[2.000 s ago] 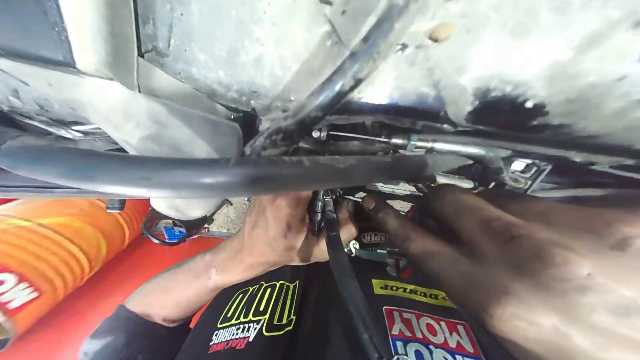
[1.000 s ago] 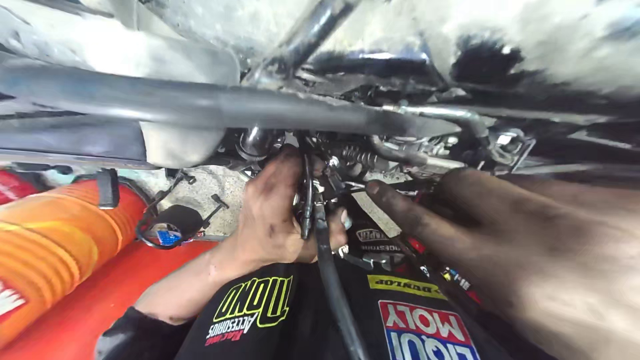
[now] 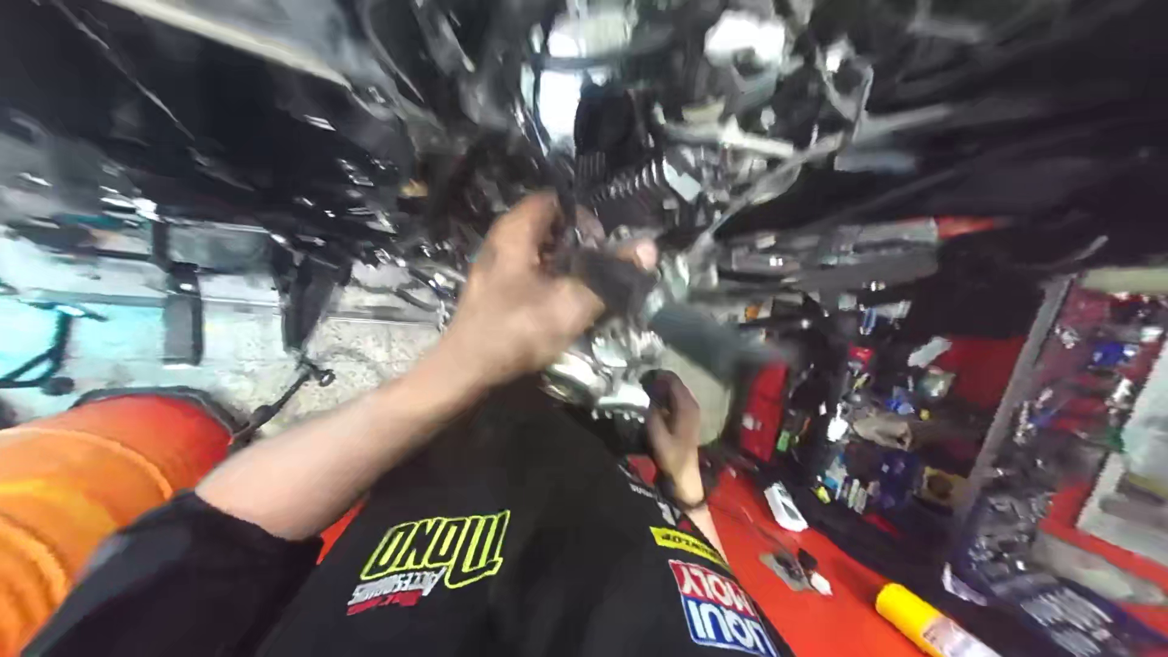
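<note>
My left hand reaches up from the lower left, its fingers curled around a dark part beneath the machine's underside. Blur hides its fingertips and the part's exact kind. Just below and to the right is a silvery metal assembly, with a blurred grey cylindrical piece beside it. My right hand is lower, at the right edge of the metal assembly, fingers bent; whether they grip it cannot be made out. A black coil spring or ribbed part shows above my left hand.
Dark machinery with tubes and cables spans the top. An orange ribbed object stands at the lower left. On the red surface at right lie a white device and a yellow cylinder; cluttered small items lie beyond.
The view has shifted a lot. My right hand, large and close at the right before, is now lower beside the metal assembly. The black cable that ran down from my left hand no longer shows.
</note>
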